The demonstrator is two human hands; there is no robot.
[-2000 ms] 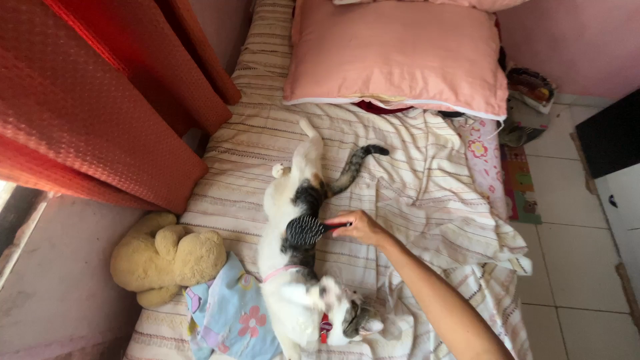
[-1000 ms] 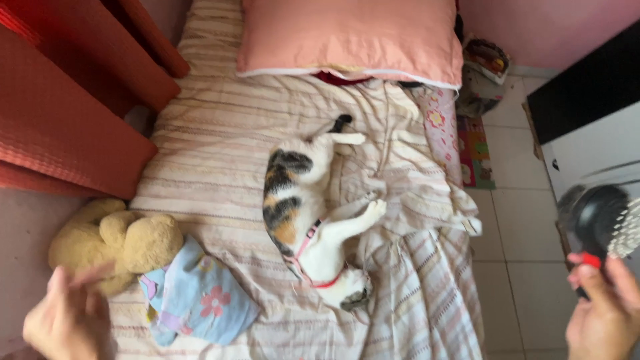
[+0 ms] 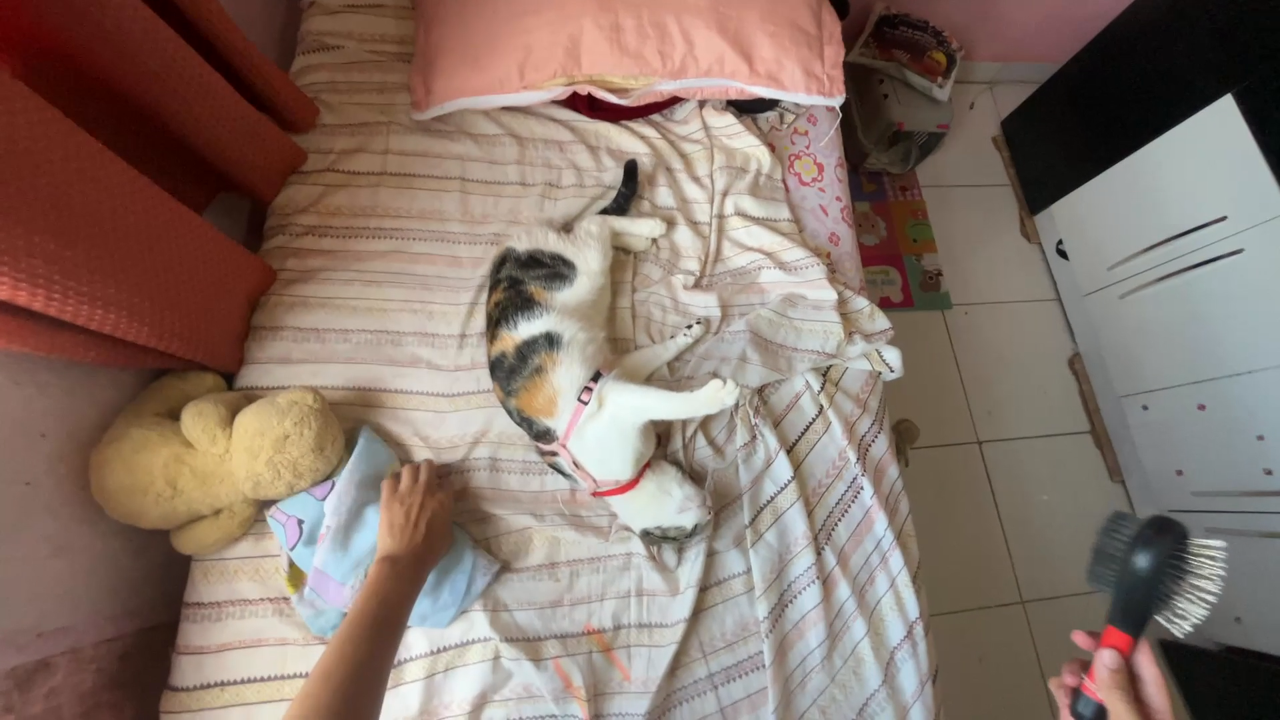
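A calico cat [image 3: 560,330] in a pink harness [image 3: 577,415] and a red collar [image 3: 625,484] lies on its side across the striped bedsheet [image 3: 380,270], head toward me, legs to the right. My left hand [image 3: 413,510] rests on or just over a light blue patterned cloth [image 3: 340,540], left of the cat's head; whether it grips the cloth is hard to tell. At the lower right, my right hand [image 3: 1120,675] holds a double-sided pet brush [image 3: 1145,570] by its black and red handle, metal pins facing right, away from the cat.
A tan plush toy [image 3: 215,450] lies at the bed's left edge below red curtains [image 3: 110,200]. A peach pillow [image 3: 630,45] is at the far end. On the right are floor tiles [image 3: 1000,370], a white drawer cabinet [image 3: 1190,270] and a bag [image 3: 905,50].
The brush was against the cat two seconds ago and is now off to the right. The cat has turned over, legs now to the right. My left hand has come in to the blue cloth.
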